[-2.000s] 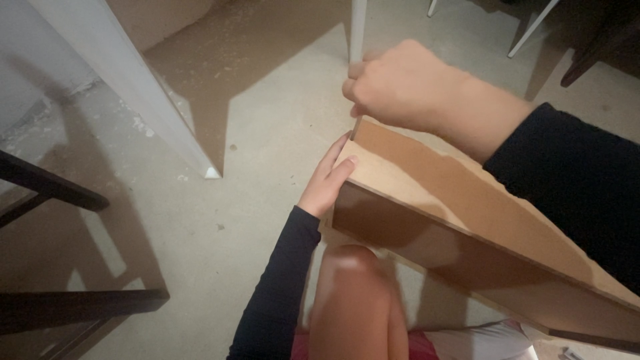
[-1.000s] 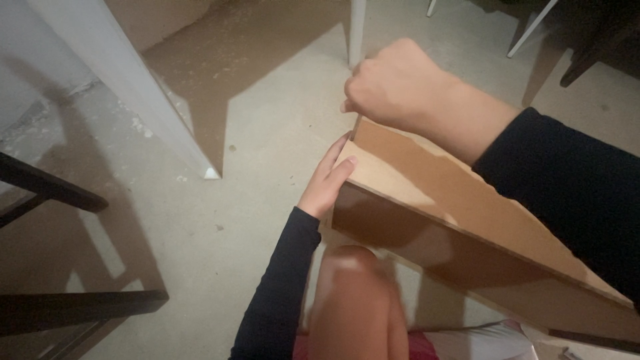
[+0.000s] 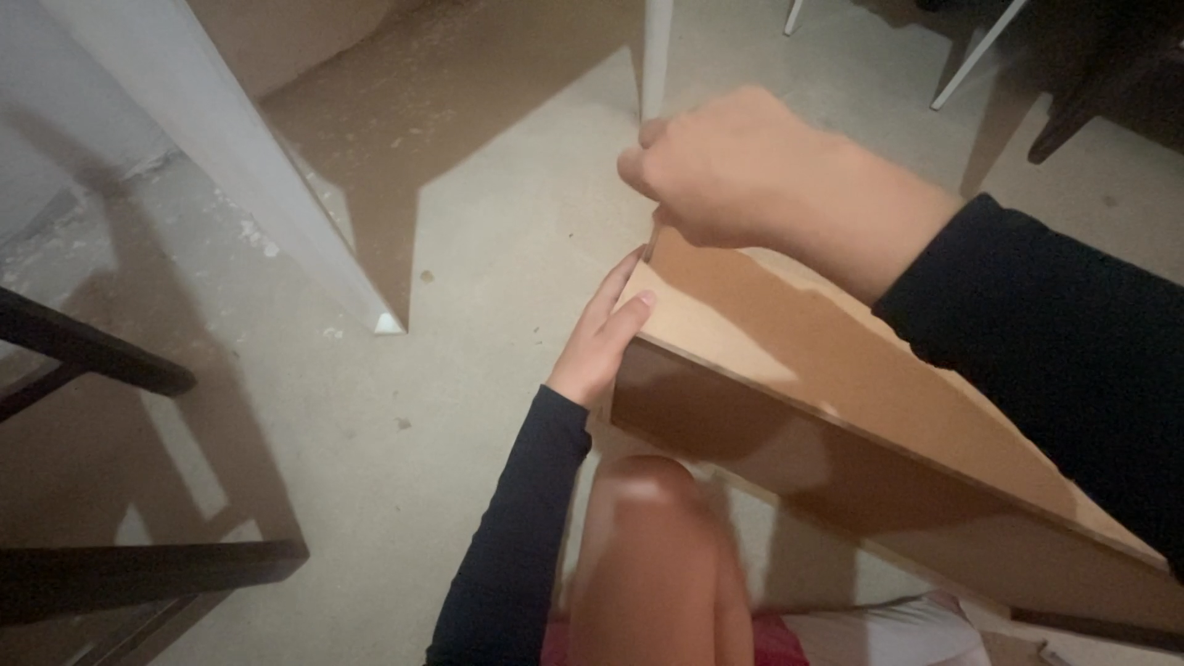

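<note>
A long wooden drawer or shallow box (image 3: 888, 481), brown on its side and paler on its broad face, slants from the middle of the view to the lower right. My left hand (image 3: 606, 338) grips its near-left corner, thumb on the pale face and fingers behind the end. Above that same corner is my right hand (image 3: 740, 171), curled into a fist. Whatever it may hold is hidden by the fingers. The right forearm, in a dark sleeve, passes over the box. My bare knee (image 3: 652, 555) is just below the box's side.
A white tapered leg (image 3: 277, 185) stands on the concrete floor (image 3: 370, 481) at the upper left, near the wall. Dark wooden furniture legs (image 3: 148, 569) reach in from the left. A thin white leg (image 3: 656, 65) is behind my right hand, with more legs at the upper right.
My right hand has shifted slightly over the corner and stays curled. My left hand keeps its hold on the box, which has not plainly moved.
</note>
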